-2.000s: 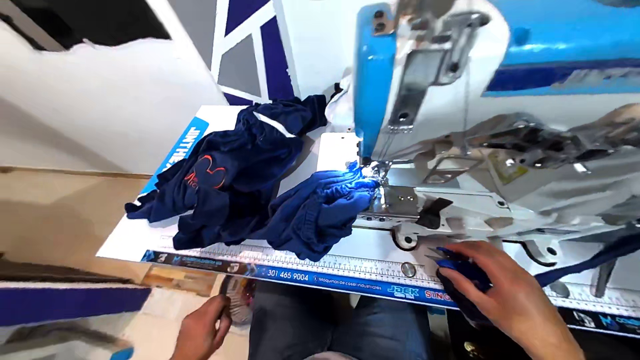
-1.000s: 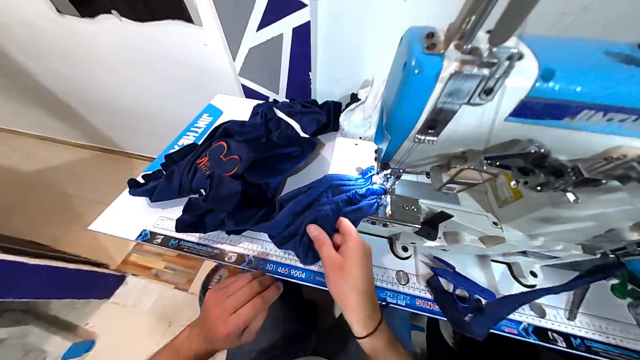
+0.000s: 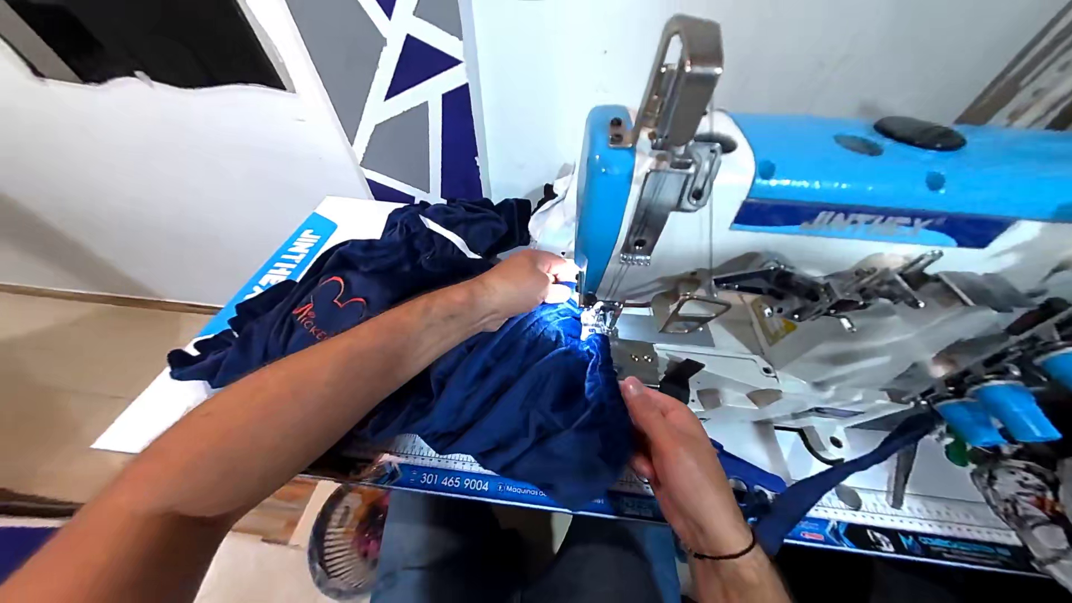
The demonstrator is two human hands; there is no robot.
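Note:
A dark blue garment [image 3: 519, 402] lies gathered under the lit presser foot [image 3: 599, 320] of a blue and white Jinthex industrial sewing machine [image 3: 863, 184]. My left hand [image 3: 528, 285] grips the cloth behind and left of the foot, its fingers beside the machine head. With my right hand [image 3: 670, 444] I hold the garment's right edge, in front of the foot; the thumb is on top and some fingers are hidden. Another navy garment part [image 3: 360, 293] with a red mouse-ear print spreads over the left of the table, partly behind my left forearm.
Blue-handled scissors [image 3: 745, 473] lie right of my right hand, near a navy fabric strip [image 3: 854, 469]. Blue thread-tension knobs [image 3: 1013, 410] stand at the right. The table's ruler-marked front edge [image 3: 913, 507] runs above my lap; a wire basket [image 3: 347, 536] is below it.
My left hand has moved from the table's front edge to the cloth beside the needle area. My right hand, first at the scissors, now holds the garment's edge, which is spread wider.

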